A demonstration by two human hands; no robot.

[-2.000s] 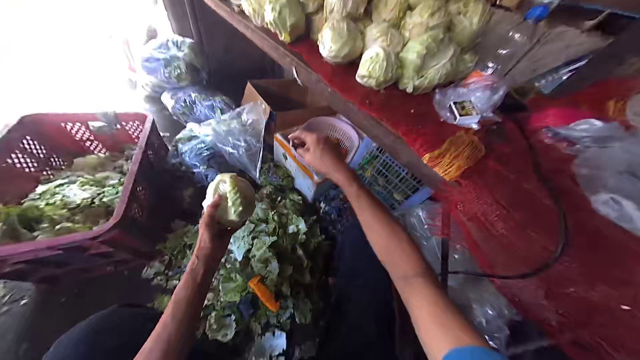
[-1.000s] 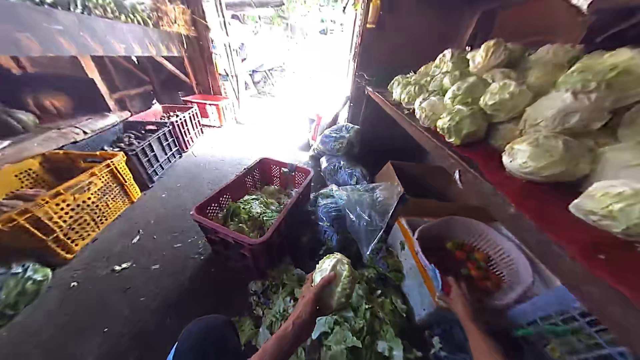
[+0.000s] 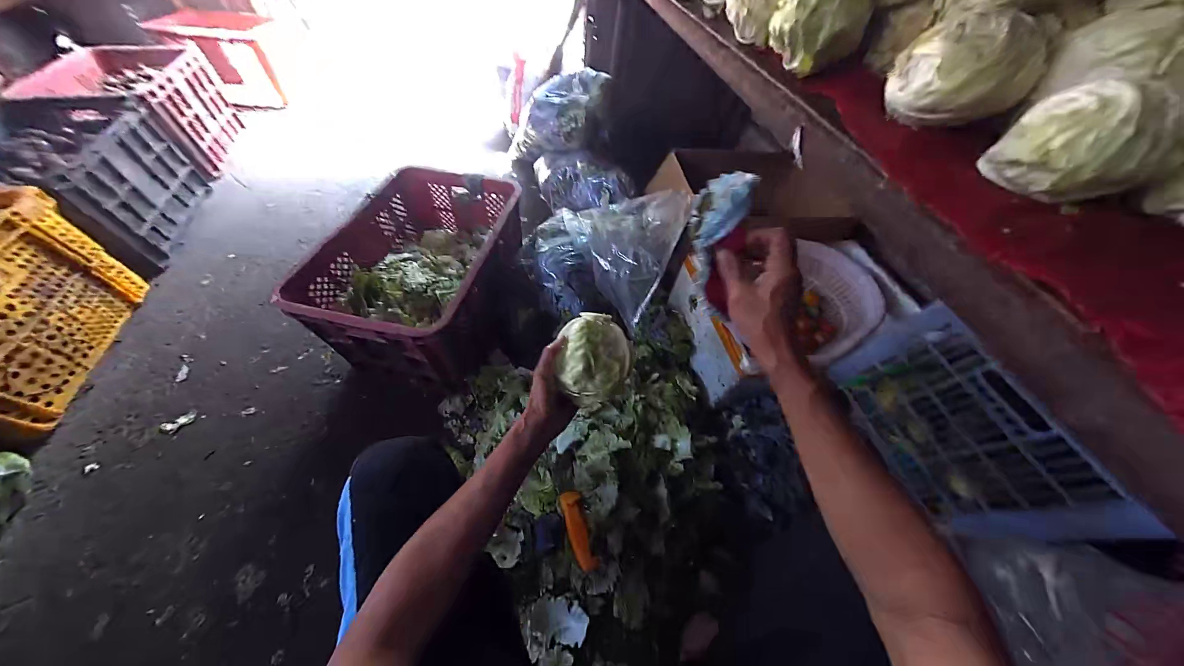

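Note:
My left hand holds a trimmed pale green cabbage from its left side, above a pile of loose cabbage leaves. In my right hand is a crumpled blue and red cloth or wrapper, pinched between fingers and thumb; its exact kind is unclear. That hand is over the left edge of a white plastic basket with small red and orange vegetables in it. An orange handle, seemingly a knife's, lies on the leaves.
A maroon crate of leaves stands left of the pile, with filled plastic bags behind. Whole cabbages rest on a red-covered shelf at right. A yellow crate is far left; a blue crate is beside my right forearm.
My right hand has come up from the basket area with the blue and red item, which the earlier frames do not show in it. My left hand still holds the cabbage. The view has shifted.

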